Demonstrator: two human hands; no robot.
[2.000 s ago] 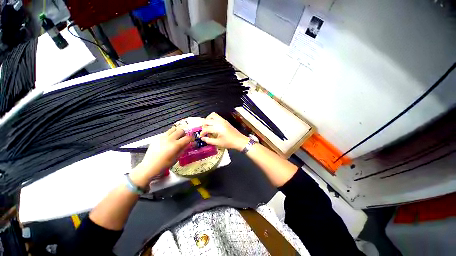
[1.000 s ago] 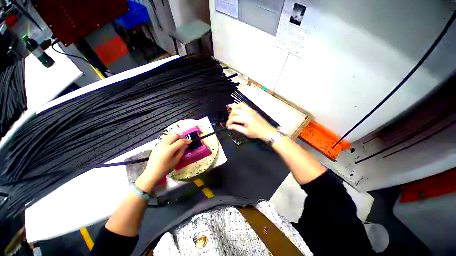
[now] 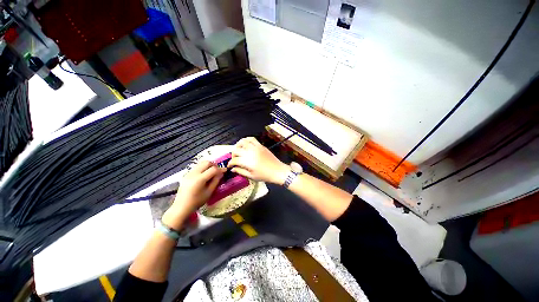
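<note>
The pink block (image 3: 231,187) with a dark top insert sits on the cream-yellow speckled disc (image 3: 229,206). My left hand (image 3: 200,186) is at the block's left side, shut on a black strap (image 3: 155,195) that trails left over the pile. My right hand (image 3: 254,160) is over the block, its fingers shut on the same strap, whose end sticks out to the right beyond the hand. The fingers of both hands are close together and hide most of the insert. A wide fan of black straps (image 3: 142,135) lies on the white table behind.
A grey-brown pad (image 3: 165,206) lies left of the disc. A wooden-rimmed tray (image 3: 346,154) with a few straps is at the right, beside an orange guard (image 3: 384,165) and the white machine wall. A white bucket (image 3: 444,276) stands on the floor at lower right.
My right hand has moved left from beyond the disc back over the pink block, near my left hand. My left hand has stayed nearly in place. The bucket shows more fully.
</note>
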